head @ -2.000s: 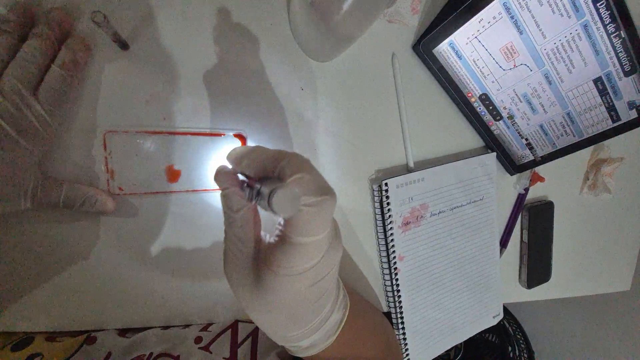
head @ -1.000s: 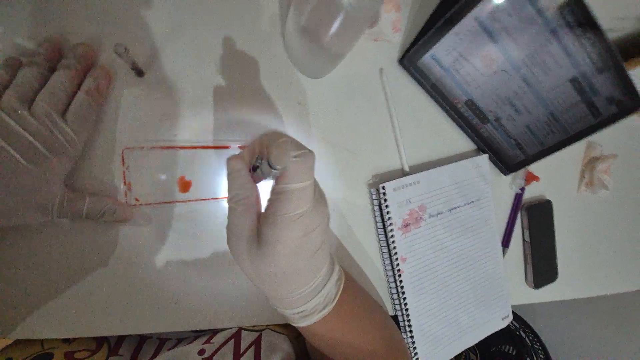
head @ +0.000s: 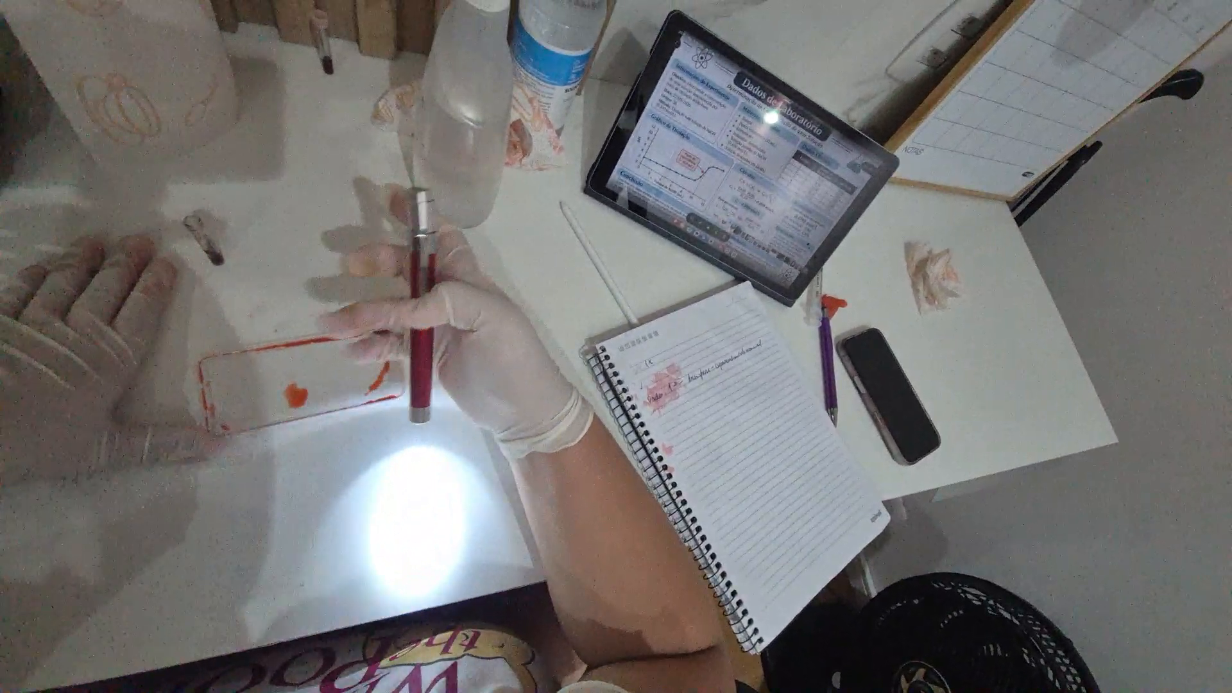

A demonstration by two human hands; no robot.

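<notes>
My right hand [head: 491, 356], in a pale glove, grips a red penlight [head: 422, 327] with silver ends. Its beam falls on the white table below it. Left of the penlight lies a clear rectangular plate [head: 250, 380] edged in red, with a red spot on it and a red smear near its right end. My left hand [head: 82, 337], also gloved, rests flat at the far left with fingers spread, its thumb at the plate's left corner. A small tube with dark contents [head: 204, 239] lies just above, between the hands.
A spray or squeeze-type clear bottle [head: 462, 125] and a blue-labelled bottle [head: 553, 58] stand at the top. Rightward are a tablet [head: 741, 154], white stylus [head: 599, 265], spiral notebook [head: 741, 462], purple pen [head: 828, 366], phone [head: 887, 395] and crumpled tissue [head: 932, 277]. A black fan [head: 962, 635] is below.
My right hand has turned and shifted off the plate's right end, so the penlight shows lengthwise and its light falls below the plate. The view has widened upward. My left hand stays by the plate.
</notes>
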